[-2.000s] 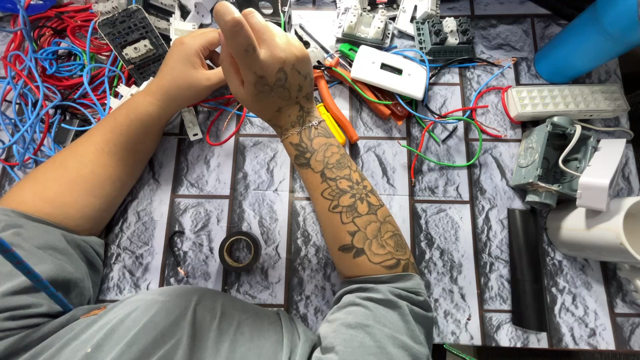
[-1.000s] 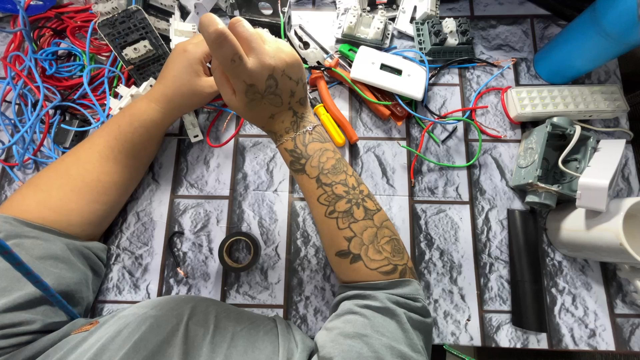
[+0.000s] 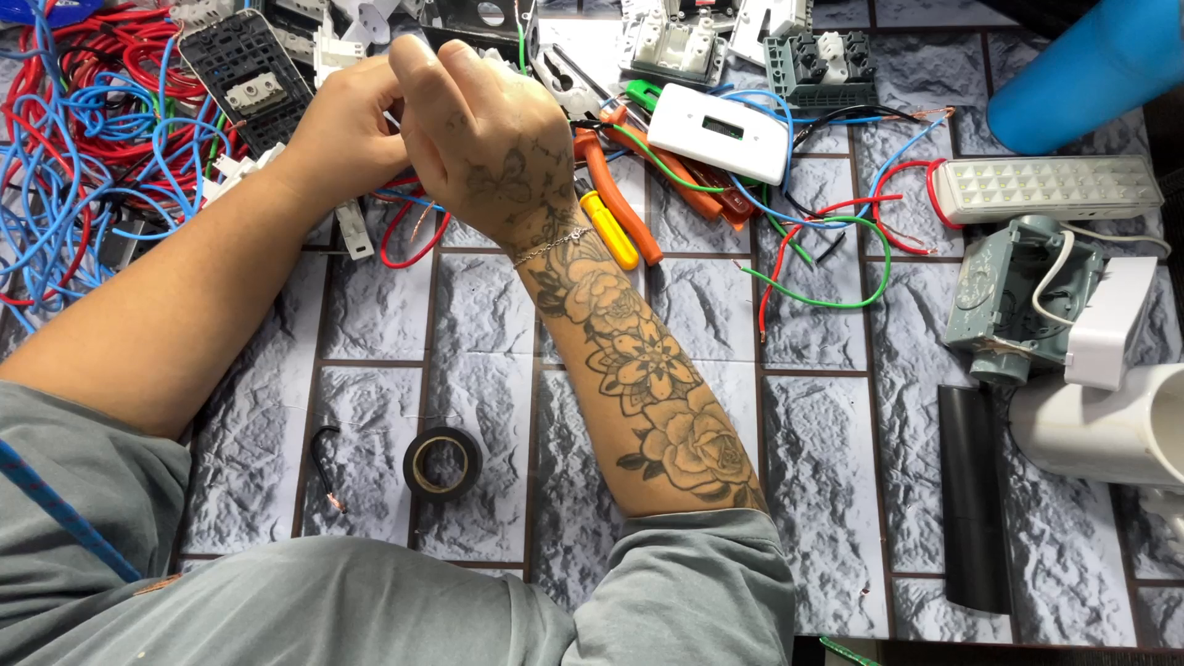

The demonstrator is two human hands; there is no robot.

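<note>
My left hand (image 3: 356,125) and my right hand (image 3: 490,134) meet at the top centre, fingers bent close together. The backs of the hands hide the fingertips, so whatever lies between them cannot be seen. Electrical module parts and a red wire loop (image 3: 403,264) lie beneath and beside my left hand. Just right of my right hand are pliers with orange handles (image 3: 632,211), a yellow handle (image 3: 609,231) and a wire stripper's metal jaws (image 3: 566,81). A white switch plate (image 3: 719,134) rests over the tools and wires.
Tangled red and blue wires (image 3: 83,129) fill the left. Black tape (image 3: 443,464) and a short black wire (image 3: 321,462) lie near my body. At right are an LED lamp (image 3: 1050,188), a grey conduit box (image 3: 1008,301), a black tube (image 3: 973,499), a white pipe (image 3: 1091,425) and a blue cylinder (image 3: 1082,74).
My right hand has turned and shifted slightly between the frames, staying close against my left hand. The things around them lie as before.
</note>
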